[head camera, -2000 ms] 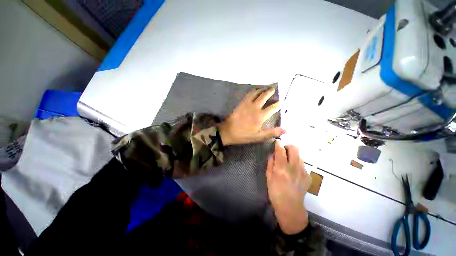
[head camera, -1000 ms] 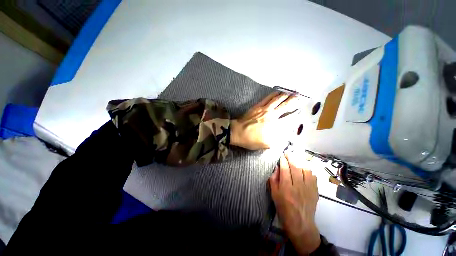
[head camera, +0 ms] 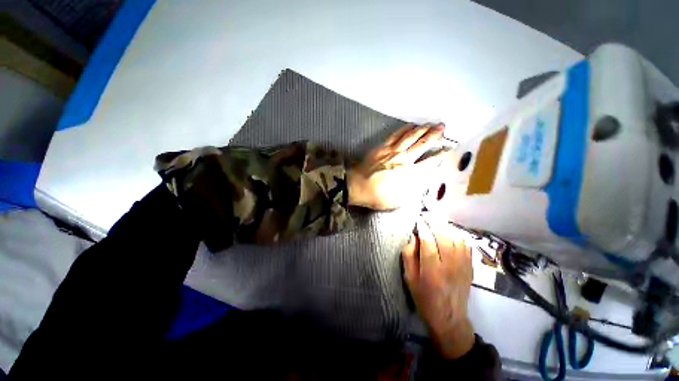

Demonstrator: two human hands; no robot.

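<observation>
The grey ribbed cut panel [head camera: 313, 108] lies flat on the white table, its right edge at the lit needle area under the machine head [head camera: 521, 164]. My left hand [head camera: 394, 167] lies flat on the panel beside the head, fingers spread; glare washes out part of it. My right hand [head camera: 439, 279] is on the panel's right edge, just below the bright spot, its fingertips at the cloth with a narrow dark strip along that edge. The needle and presser foot are hidden by the head and glare.
Scissors with blue handles [head camera: 552, 350] lie right of my right hand, partly behind a black cable [head camera: 532, 292]. Pale grey cloth [head camera: 45, 275] hangs at the left. The table [head camera: 223, 45] has a blue edge at the left.
Since two seconds ago, the panel and both hands have come to the machine head, and the view has shifted. In the last second the hands have barely moved.
</observation>
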